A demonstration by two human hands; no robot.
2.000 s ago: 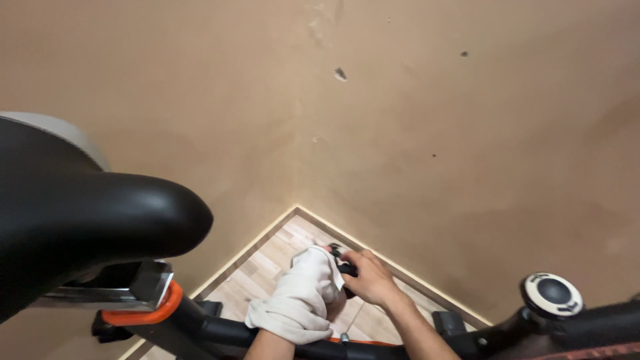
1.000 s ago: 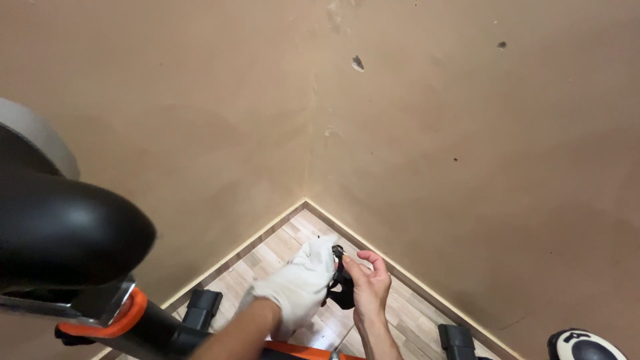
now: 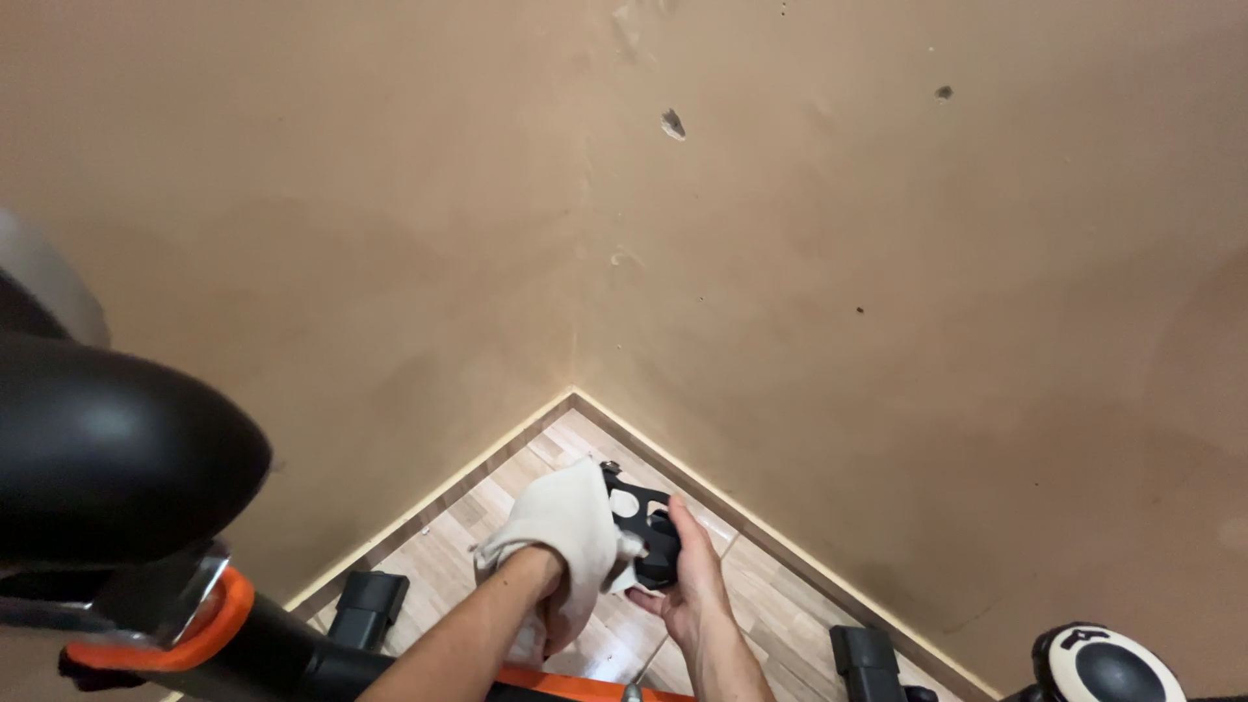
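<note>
A white cloth (image 3: pixel 561 507) is draped over my left hand (image 3: pixel 585 536), whose fingers are hidden beneath it. The cloth touches the left side of a black exercise-bike pedal (image 3: pixel 655 546) with cut-outs. My right hand (image 3: pixel 694 565) holds the pedal's right side, thumb on top and fingers below. Both arms reach down past the bike's black frame with orange trim (image 3: pixel 585 682).
A black saddle (image 3: pixel 127 448) stands close at the left, above an orange ring (image 3: pixel 210 624) on the frame. Black stabiliser ends (image 3: pixel 366 609) sit on the floor. A round cream-and-black part (image 3: pixel 1107 668) is at lower right. Two walls meet ahead.
My right hand has gone from pinching near a dark strap or part to holding the pedal's side. The pedal now shows more plainly between my hands.
</note>
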